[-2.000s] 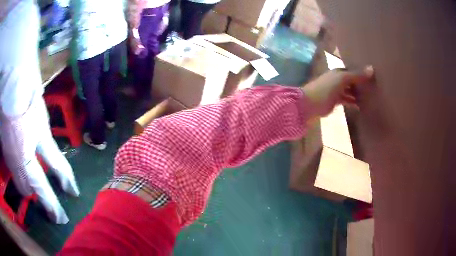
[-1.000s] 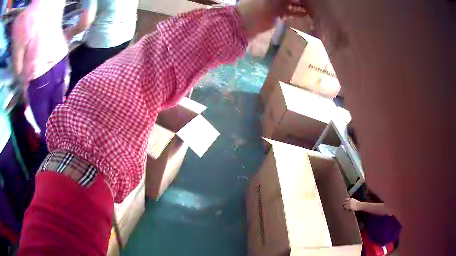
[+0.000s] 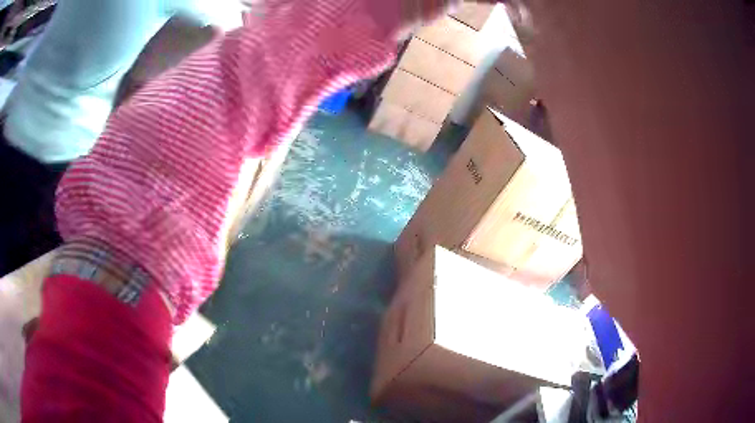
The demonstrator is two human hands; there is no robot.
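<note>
A large brown carton (image 3: 654, 165) fills the right side of the view, very close and blurred. My left arm, in a red sleeve and a pink checked oversleeve, reaches up from the lower left towards the carton's upper left edge. Only a blurred bit of my left hand (image 3: 428, 8) shows at the top edge of the picture. Its fingers are cut off, so its hold cannot be made out. My right hand is not in view.
A printed carton (image 3: 542, 219) and a closed-looking carton (image 3: 505, 318) stand on the green floor (image 3: 290, 322). Stacked cartons (image 3: 426, 78) are farther back. A person in pale clothing (image 3: 74, 74) is at upper left. Pale cardboard flaps (image 3: 194, 335) show at lower left.
The view has moved along the floor, past the open cartons, and the printed carton is nearer. The large carton stays at the right. My left hand has shifted up, mostly out of the picture.
</note>
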